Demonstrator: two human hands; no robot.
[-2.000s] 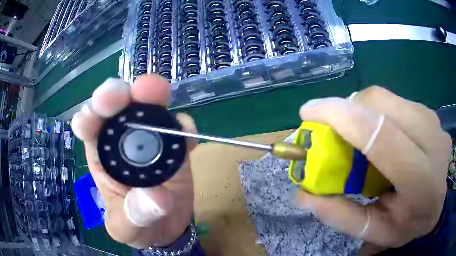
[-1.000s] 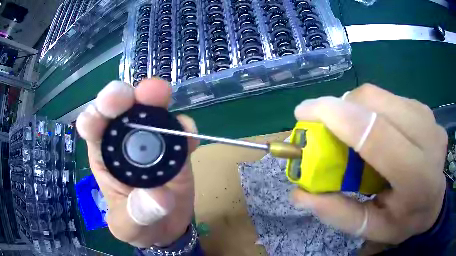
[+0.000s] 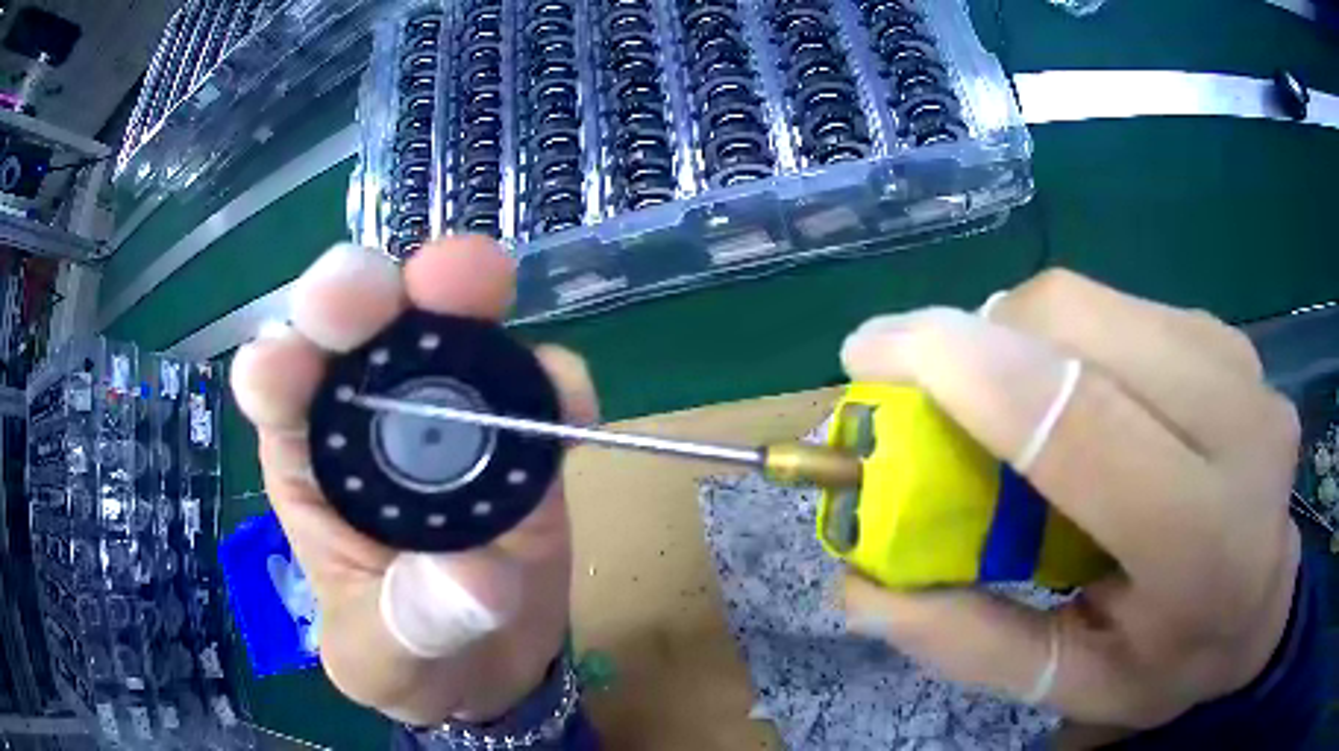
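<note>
My left hand (image 3: 426, 616), with whitish finger cots on some fingertips, holds up a black perforated disc (image 3: 385, 506) with a ring of small pale holes around a silver-grey round centre. My right hand (image 3: 1131, 514), also with finger cots, grips a yellow hand tool (image 3: 918, 492) with a blue band, brass collar and long thin silver shaft. The shaft points left across the disc's face, its tip at a hole on the upper left. Whether the tip touches the disc cannot be told.
A clear plastic tray (image 3: 793, 220) with rows of black parts lies beyond my hands. A speckled cloth (image 3: 822, 646) lies on a tan board (image 3: 632, 587). More clear trays (image 3: 125, 528) are stacked at left, near a blue box (image 3: 265, 594). White strips cross the green bench.
The disc and my left hand have shifted slightly right and down. My right hand and the tool have moved slightly left and down, and the tip is now at a lower hole on the disc's left side.
</note>
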